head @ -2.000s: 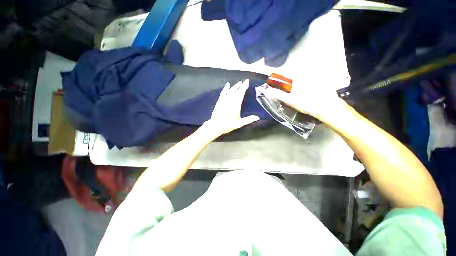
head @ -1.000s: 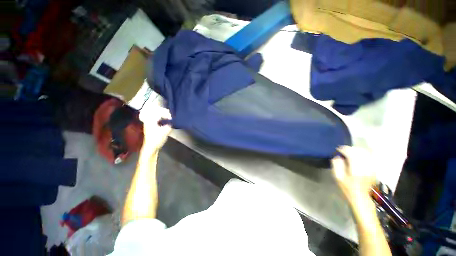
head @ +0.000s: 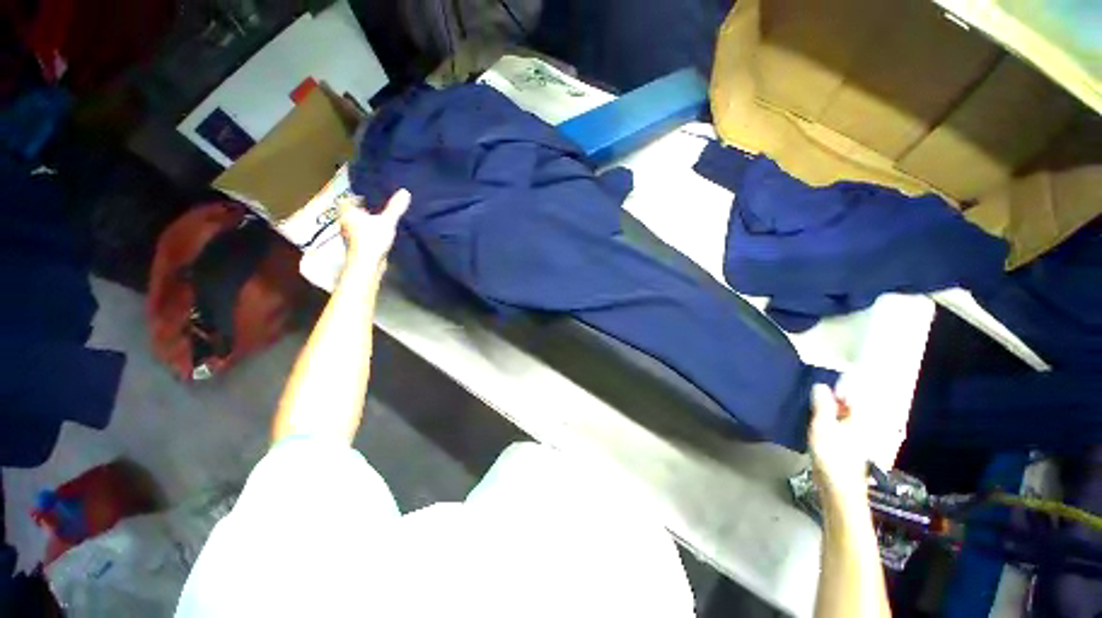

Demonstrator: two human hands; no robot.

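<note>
A navy garment [head: 544,248] lies along the dark padded form [head: 677,260], bunched at its left end and narrowing to a sleeve or leg at the right. My left hand [head: 372,227] is at the garment's left edge, thumb apart from the fingers; whether it grips cloth is unclear. My right hand [head: 834,429] holds the narrow right end of the garment. The steam iron [head: 894,513] stands at the table's right end beside my right wrist, partly hidden by it.
Another navy garment [head: 846,235] lies at the far side before an open carton [head: 894,109]. A blue bar [head: 634,115] is behind the form on the pale table [head: 725,543]. A red bag [head: 199,290] is on the floor at left. A yellow hose [head: 1051,507] runs off right.
Since two seconds ago, my right hand has let go of the iron and taken the garment's end. The cloth now covers more of the form. The view has turned, and more of the carton shows.
</note>
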